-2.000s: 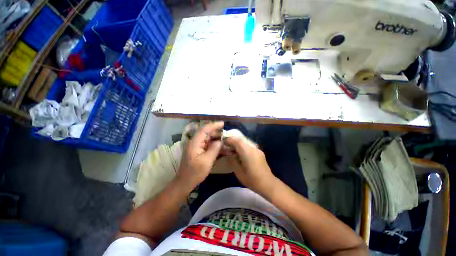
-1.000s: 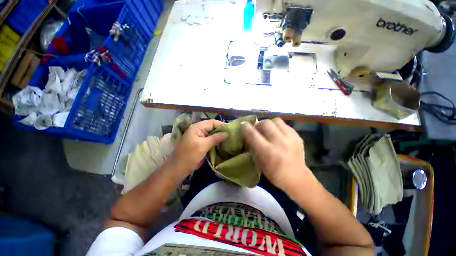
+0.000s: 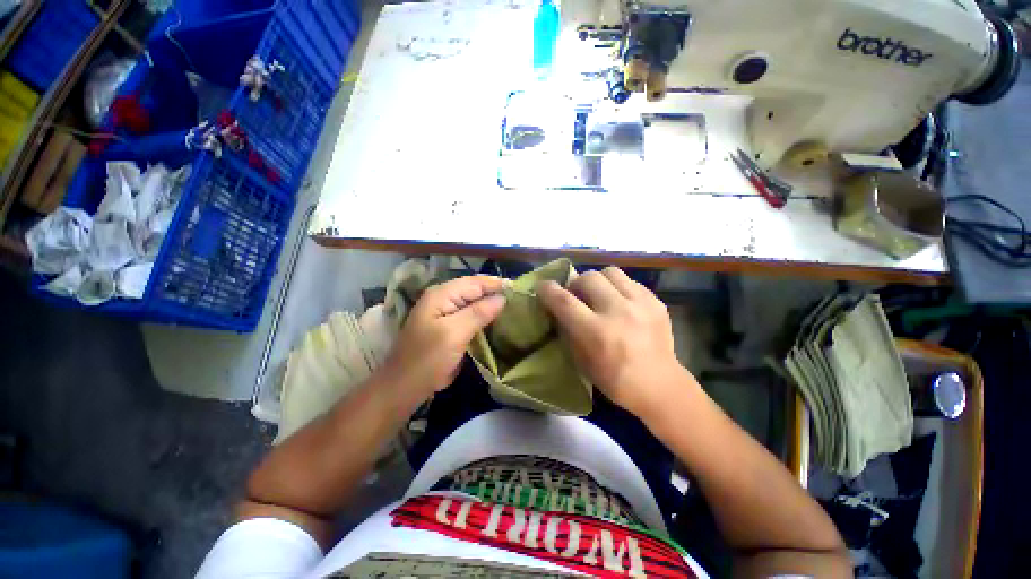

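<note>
A khaki-olive cloth piece [image 3: 540, 368] hangs between my hands over my lap, just below the table's front edge. It is spread into an open, folded shape with a corner pointing up between my fingers. My left hand [image 3: 450, 328] pinches its upper left edge between thumb and fingertips. My right hand [image 3: 616, 336] grips its upper right edge, with the fingers bent over the cloth. I cannot tell if a tool is hidden in the right hand.
A sewing machine [image 3: 814, 57] stands on the white table [image 3: 396, 170], with thread snips [image 3: 761, 179] and a metal tin [image 3: 887, 215]. A cream-khaki heap [image 3: 328, 368] lies left. A layered khaki stack [image 3: 854, 379] sits at the tray [image 3: 961, 543]. Blue crates [image 3: 221, 243] stand left.
The cloth, bunched and mostly hidden in my closely joined hands two seconds ago, is now opened out, with my right hand further right. Since one second ago my fingers have shifted slightly along its top edge.
</note>
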